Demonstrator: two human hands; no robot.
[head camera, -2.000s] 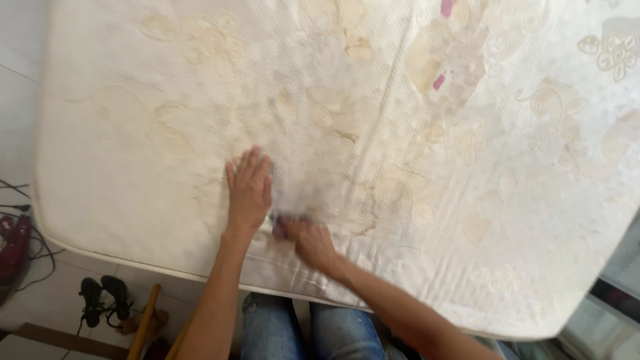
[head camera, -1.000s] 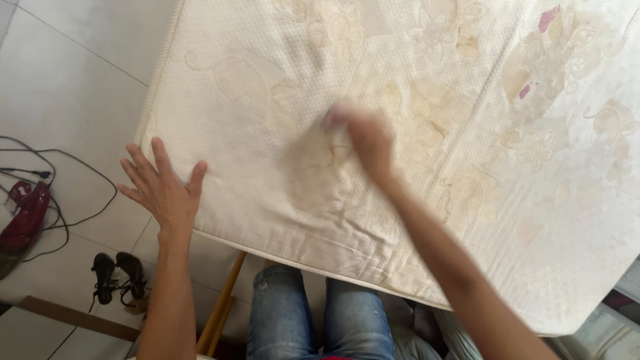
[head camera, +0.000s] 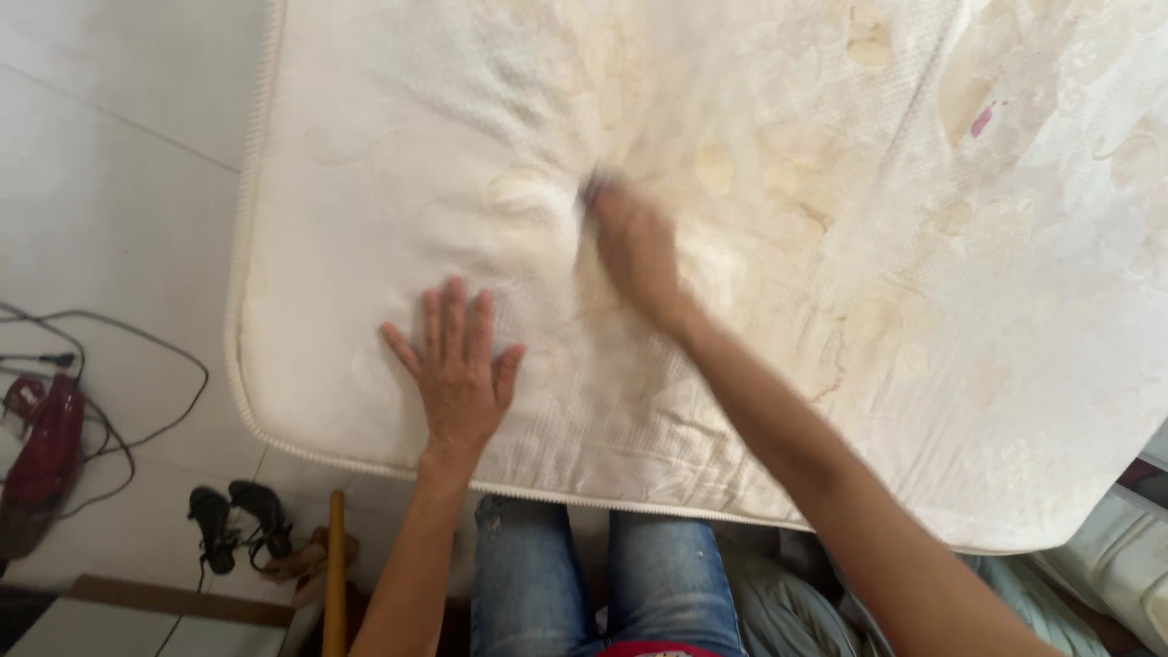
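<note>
A stained, cream-coloured quilted mattress (head camera: 912, 438) with a corded edge fills most of the view. Near its lower left corner my left hand (head camera: 456, 379) lies flat, palm down, fingers spread, holding nothing. Up and to the right of it, my right hand (head camera: 639, 251) is closed around a small dark object (head camera: 595, 190), pressed to the fabric. Motion blurs that object, so its kind cannot be told. The fabric is creased around it. Yellowish stains and a small pink mark (head camera: 982, 119) show on the cover.
On the tiled floor at left lie a dark red appliance (head camera: 46, 443) with a black cord (head camera: 164, 333) and a pair of black sandals (head camera: 257, 511). A wooden pole (head camera: 336, 575) stands below the mattress edge. Greyish fabric (head camera: 785, 602) lies at bottom right.
My left hand has moved from the mattress's left edge inward onto its top, still spread. My right hand keeps its hold on the small object and is still blurred by motion.
</note>
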